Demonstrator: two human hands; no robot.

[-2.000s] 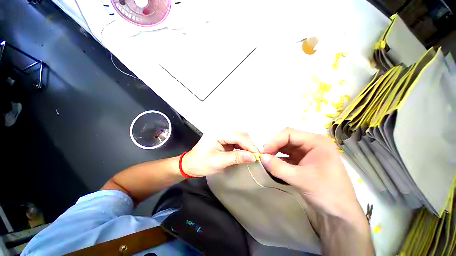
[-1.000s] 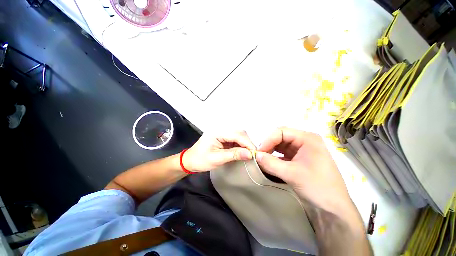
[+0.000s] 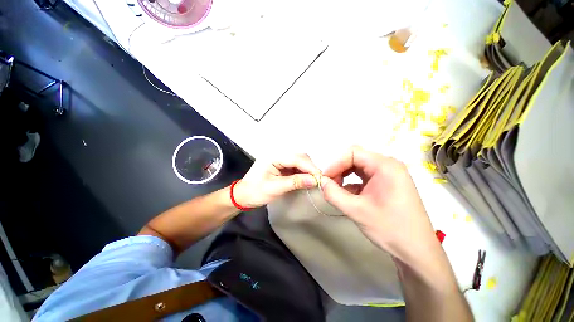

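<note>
A beige bag panel (image 3: pixel 333 258) with a curved seam line hangs over the lap at the table edge. My left hand (image 3: pixel 280 182) pinches its upper corner between thumb and finger. My right hand (image 3: pixel 371 195) pinches at the same corner, its fingertips touching those of my left hand. A tiny bit of yellow binding (image 3: pixel 318 180) shows between the fingertips; most of it is hidden. My right hand and forearm cover the panel's right side.
Stacked grey panels with yellow edges (image 3: pixel 484 163) stand at right. Thread snips (image 3: pixel 479 270) and a small red object (image 3: pixel 440 236) lie beside my right forearm. Yellow offcuts (image 3: pixel 420 97) are scattered on the tabletop. A pink fan (image 3: pixel 179 9) stands at top; a waste bin (image 3: pixel 197 160) is on the floor.
Both hands and the panel have moved slightly up in the picture, still pinching the corner. The red object now shows beside my right forearm. The view has shifted a little.
</note>
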